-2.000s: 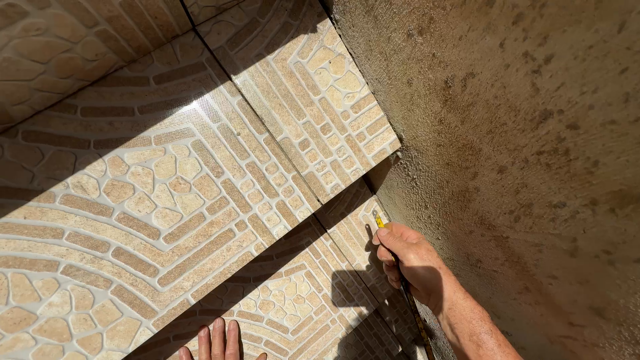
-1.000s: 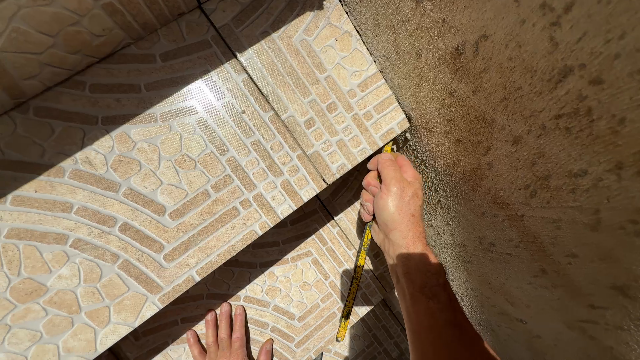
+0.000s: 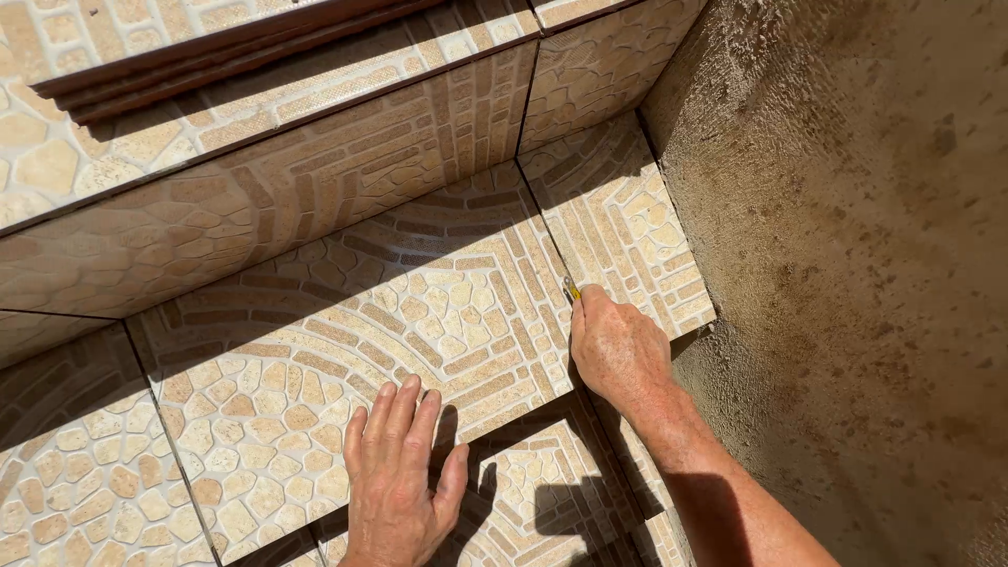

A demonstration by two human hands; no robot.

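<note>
My right hand [image 3: 622,342] is closed around a yellow tool, a folding rule by its look in the earlier frames. Only the metal-tipped end of the yellow tool [image 3: 572,288] shows past the fingers, at the dark joint between two stone-patterned tiles on a step. The rest is hidden by the hand. My left hand [image 3: 405,465] lies with fingers spread near the front edge of the large step tile [image 3: 457,315], holding nothing. To the right of the joint is a narrower cut tile [image 3: 630,236], which reaches the wall.
A rough plastered wall [image 3: 835,260] rises at the right. Behind the step stands a tiled riser [image 3: 315,189], with a dark brown ridged strip [image 3: 236,59] on the step above. A lower tiled step [image 3: 535,480] lies partly in shadow.
My right hand has moved from the wall-side corner of the cut tile to the joint. My left hand now rests on the step's front part. The view has shifted to show the upper step.
</note>
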